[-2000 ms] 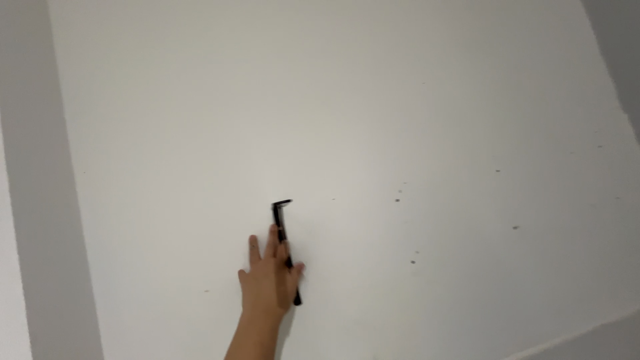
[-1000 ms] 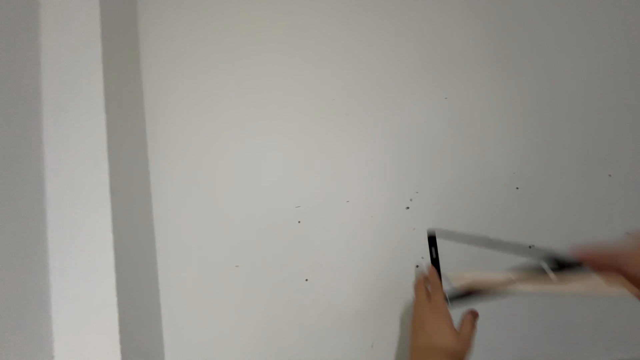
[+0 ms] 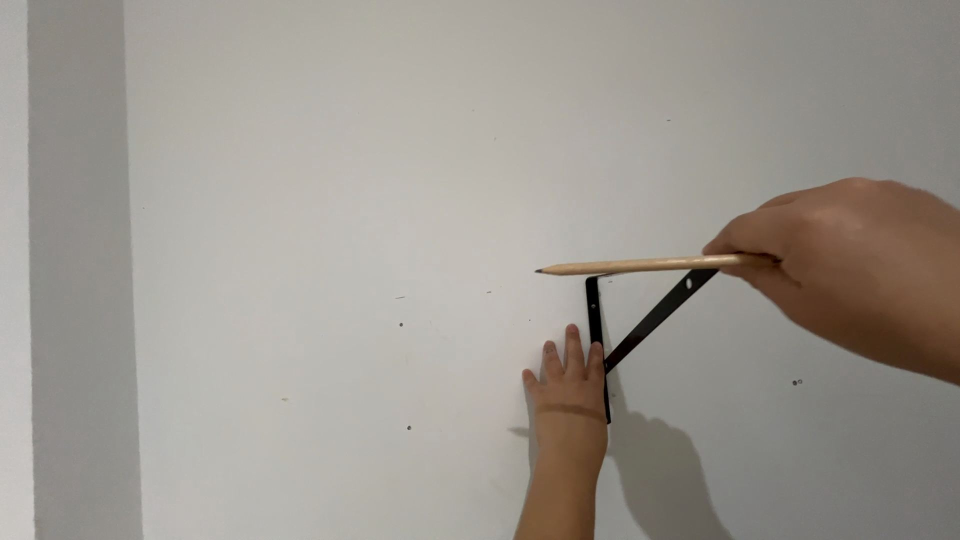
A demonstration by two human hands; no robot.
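A black metal shelf bracket (image 3: 660, 319) with a diagonal brace has its upright leg against the white wall (image 3: 337, 187). My left hand (image 3: 570, 390) lies flat with spread fingers at that leg, its index finger over the metal and its thumb hidden. From the right comes my right hand (image 3: 825, 240), holding a wooden pencil (image 3: 637, 265) roughly level, tip pointing left. The pencil runs just above the bracket's top arm, which is mostly hidden. The bracket's outer end disappears at my right fingers; whether they grip it too, I cannot tell.
Small dark holes (image 3: 409, 428) and short pencil marks (image 3: 400, 298) dot the wall. A pair of holes (image 3: 797, 382) lies at the lower right. A grey vertical band (image 3: 79, 262) runs down the left side.
Absent two seconds ago and blurred at the right edge one second ago, my right hand now extends farther into view with the pencil at the bracket's top. My left hand stays by the upright leg.
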